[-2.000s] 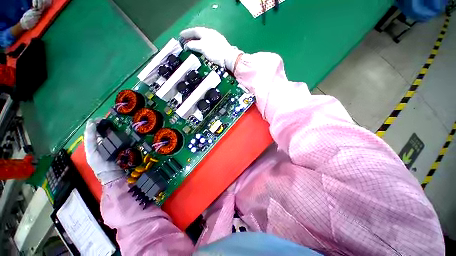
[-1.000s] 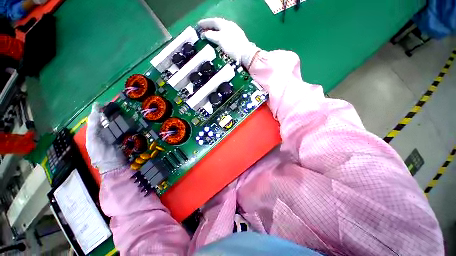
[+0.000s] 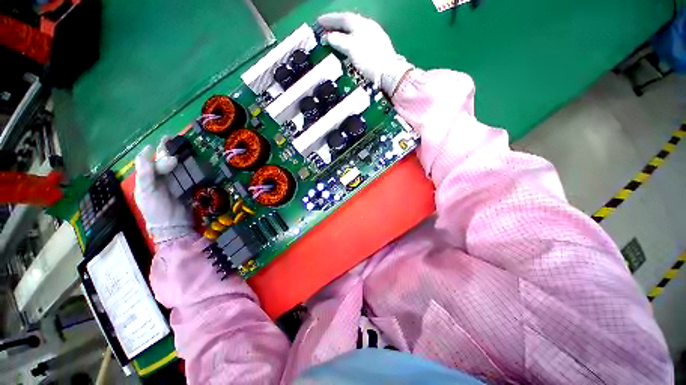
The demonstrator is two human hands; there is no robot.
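A large green circuit board (image 3: 289, 203) lies tilted across the view, component side up, over a red-orange foam pad (image 3: 338, 241). Three long white-silver bars with black round parts, copper-orange rings and dark grey blocks stand on it. My left hand (image 3: 159, 197), in a white glove, is at the board's left end by the grey blocks, with fingertips over its edge. My right hand (image 3: 366, 49), also gloved in white, grips the far right corner beside the white bars. Its fingertips are partly hidden by board parts.
A white record sheet (image 3: 126, 297) in a black frame lies at lower left, with a black calculator (image 3: 99, 201) above it. The green bench (image 3: 519, 53) extends beyond the board. A white card (image 3: 445, 4) is cut off at the top. Yellow-black tape (image 3: 639, 177) marks the floor at right.
The board, pad and both hands appear further right and higher in the view, as do the bench items. My left hand's fingers have spread and lifted somewhat at the grey blocks. My right hand keeps its corner.
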